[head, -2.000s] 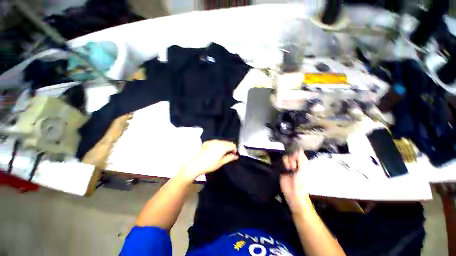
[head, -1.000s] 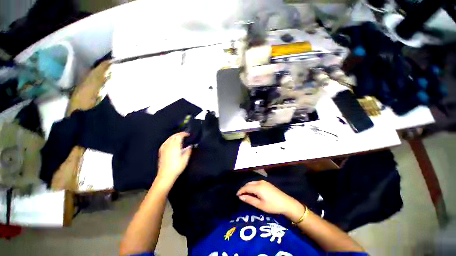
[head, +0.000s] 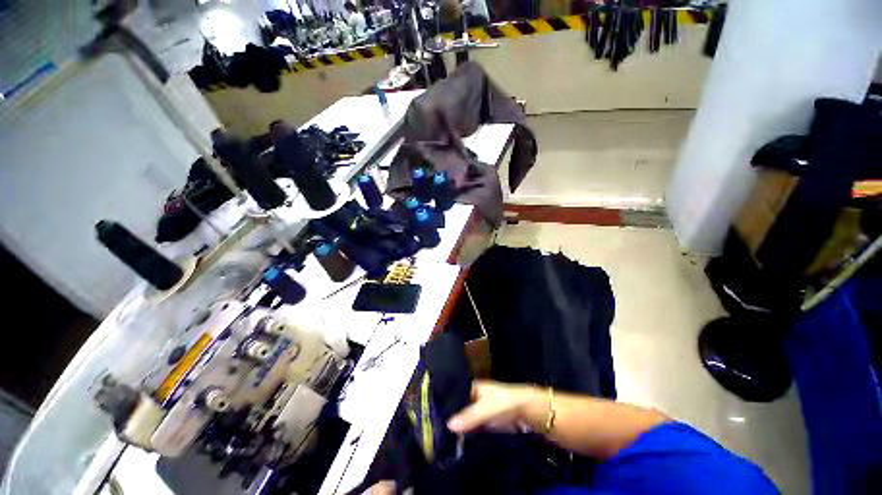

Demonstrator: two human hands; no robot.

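My right hand (head: 495, 406), with a gold bracelet on the wrist, is at the table's front edge with its fingers closed on black cloth (head: 445, 372). A yellow strip shows on this cloth. A small bit of my left hand (head: 383, 488) shows at the bottom edge, mostly cut off; its grip cannot be told. The off-white overlock machine (head: 242, 372) with its yellow window stands at lower left. A thick black garment bundle (head: 546, 309) hangs right of the table.
A phone (head: 386, 297), brass-coloured bobbins (head: 398, 274), blue-ended spools (head: 426, 224) and a brown-grey cloth (head: 440, 135) lie along the white table (head: 372, 382). Black thread cones (head: 135, 253) stand behind the machine. A black stool (head: 743, 358) and a pillar (head: 749, 116) are at right.
The view has swung to the right, showing the far table and floor. My right hand has moved from my lap to black cloth near the table edge. My left hand is now mostly out of view.
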